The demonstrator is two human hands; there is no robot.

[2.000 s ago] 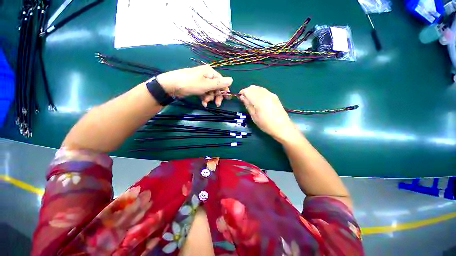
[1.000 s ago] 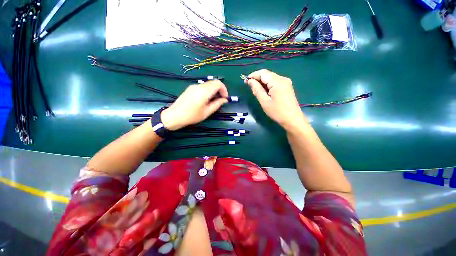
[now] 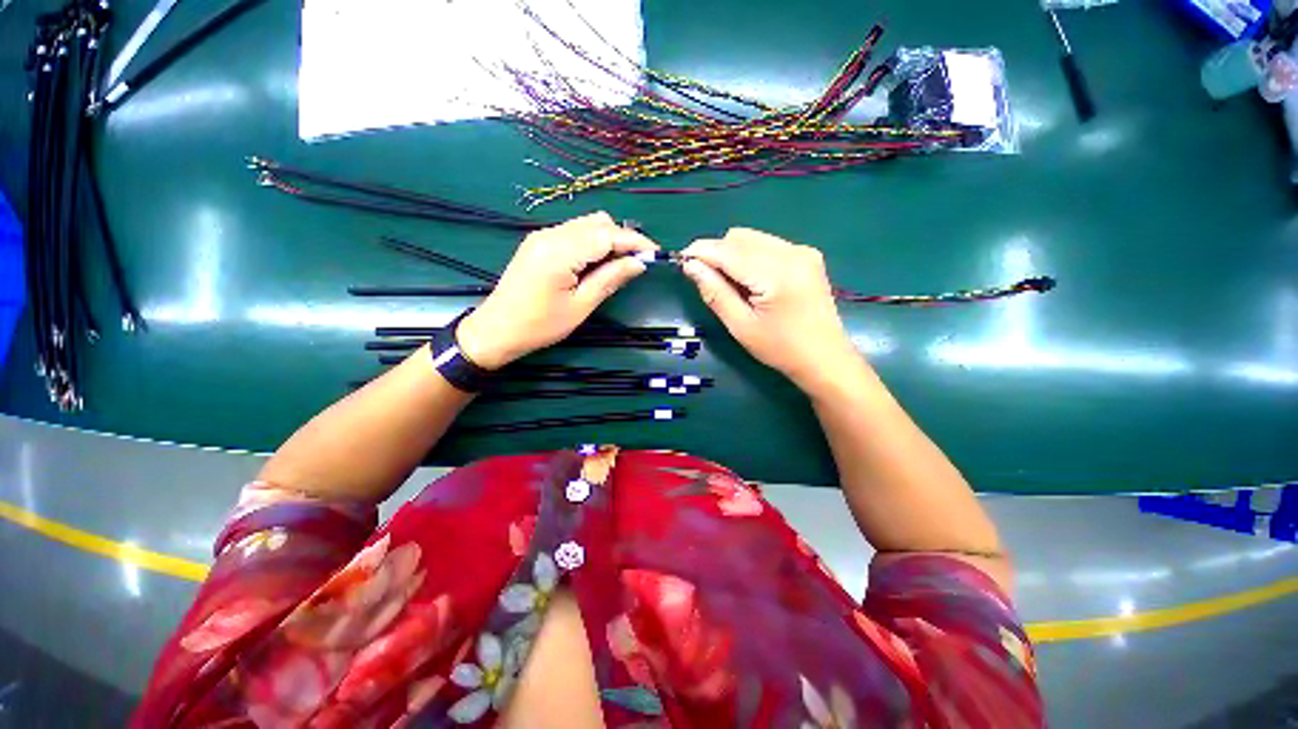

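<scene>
My left hand [image 3: 572,278] pinches a thin black sleeve [image 3: 659,257] near its end, which carries a small white band. My right hand [image 3: 762,292] pinches the tips of a red, yellow and black twisted wire [image 3: 932,298] at that sleeve end. The fingertips of both hands nearly meet. The wire trails out to the right of my right hand and ends in a small dark connector [image 3: 1041,286]. I cannot tell whether the tips are inside the sleeve. More black sleeves with white bands [image 3: 570,382] lie below my left hand.
Twisted wires [image 3: 740,138] lie behind my hands, beside white paper [image 3: 427,64] and a clear bag of dark parts [image 3: 954,100]. Two sleeved harnesses [image 3: 384,200] lie at upper left. Black harnesses [image 3: 60,200] are bundled far left. A black-handled tool [image 3: 1078,88] lies back right.
Two seconds ago my hands were together over the wire; my left hand then went to a sleeve. Now it holds a sleeve end up against the wire tips in my right hand.
</scene>
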